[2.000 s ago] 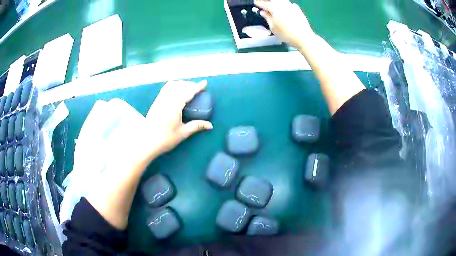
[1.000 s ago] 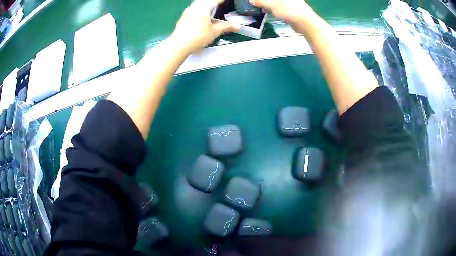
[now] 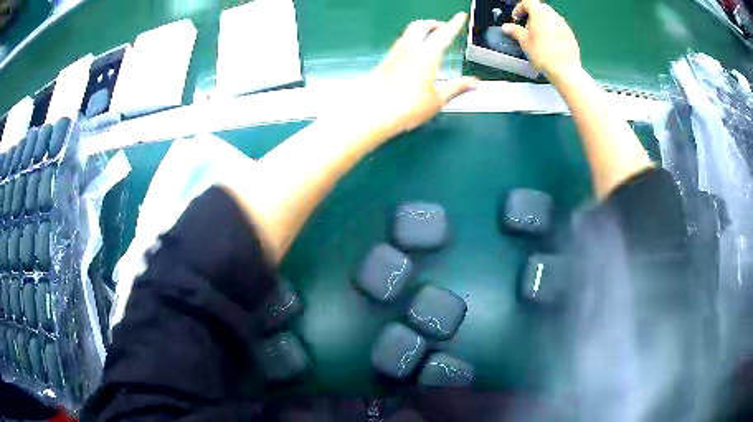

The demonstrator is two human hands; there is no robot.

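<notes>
An open gift box base [image 3: 505, 62] with black interior stands beyond the white rail at the top, cut by the frame edge. A charging case [image 3: 500, 39] sits in it, with small pale earbuds above. My right hand [image 3: 545, 35] is over the box's right side, fingers bent at its inside; whether it grips anything cannot be told. My left hand [image 3: 421, 78] is left of the box, thumb and fingers apart, empty. Several loose charging cases [image 3: 420, 225] lie on the green mat [image 3: 479, 255].
White box lids [image 3: 258, 45] and an open box with case and earbuds [image 3: 101, 82] stand in a row beyond the rail [image 3: 330, 100] at left. A blister tray of cases [image 3: 29, 247] is at left beside a white sheet [image 3: 157, 198]. Clear plastic [image 3: 718, 165] lies at right.
The dark case that was held over the box now sits inside it. My left hand has come off the box, leftward and open. The view has shifted, showing more boxes at left.
</notes>
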